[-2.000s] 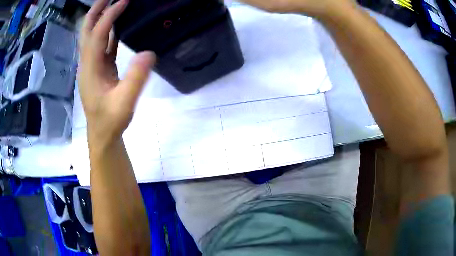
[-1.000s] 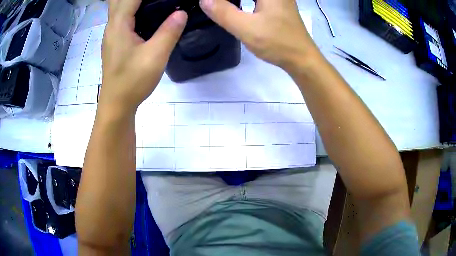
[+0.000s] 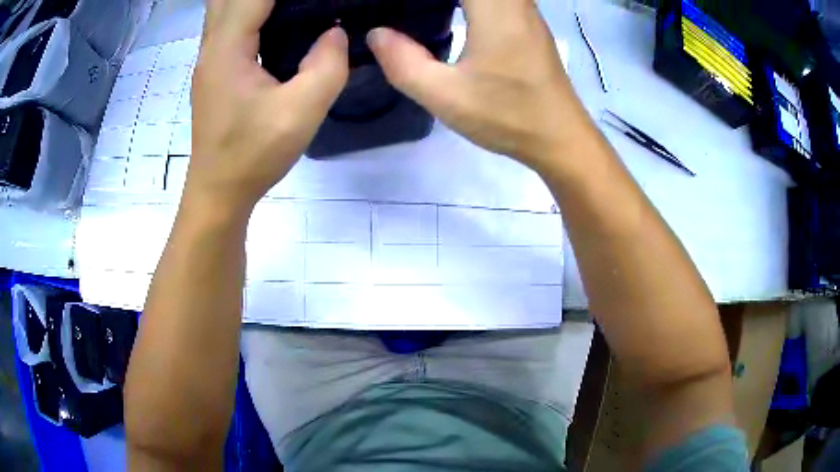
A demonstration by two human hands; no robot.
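Note:
A black plastic unit [image 3: 368,115] stands on the white gridded sheet [image 3: 405,258] at the top centre, its upper part cut off by the picture's edge. My left hand [image 3: 267,111] is on its left side and my right hand [image 3: 479,83] on its right side, both holding it. Both thumbs lie on its near face, tips close together but apart. The other fingers are mostly hidden behind the unit or cut off by the top edge.
Tweezers [image 3: 648,144] and a thin dark cord [image 3: 592,53] lie right of the sheet. Black modules with yellow strips [image 3: 714,55] stand at the upper right. Wrapped black units [image 3: 41,152] stand at the left. A blue bin [image 3: 41,433] holds units at lower left. A brown carton [image 3: 635,415] is below the bench.
Two seconds ago my right hand was apart from the unit and my left hand was spread at its side. Now both hold it. Since one second ago they have hardly moved; the view has shifted slightly.

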